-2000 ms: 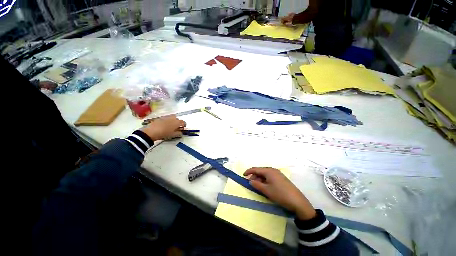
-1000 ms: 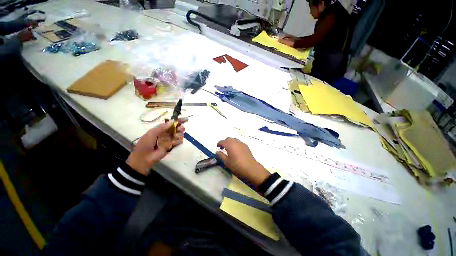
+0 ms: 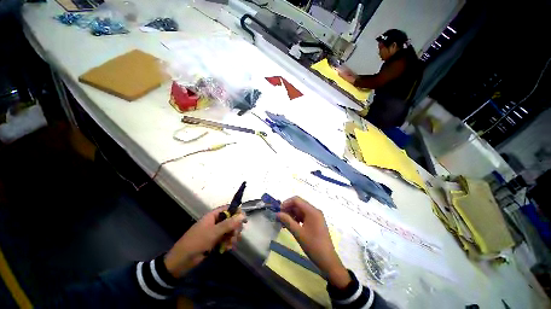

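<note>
My left hand (image 3: 219,232) holds pliers (image 3: 234,204) with yellow handles, their dark jaws pointing up and away. My right hand (image 3: 302,222) pinches the end of a dark blue strip (image 3: 272,203) just right of the pliers. The jaws are beside the strip, not seen gripping it. A grey tool, perhaps the utility knife, lies behind the strip, partly hidden. A second, grey-blue strip (image 3: 293,256) lies across the yellow card (image 3: 289,273) near the table's edge. Whether a small fitting is in my fingers cannot be told.
A dish of metal fittings (image 3: 376,262) stands right of my right hand. A yellowish awl-like tool (image 3: 216,147) with a red cord lies left, the cord hanging over the edge. Blue scraps (image 3: 326,158) lie mid-table. A tan block (image 3: 128,73) is far left. A person (image 3: 393,78) works beyond.
My left hand has taken up the pliers and moved right with them, close to my right hand. The blue strip's end is now raised in my right fingers. The view has turned and tilted.
</note>
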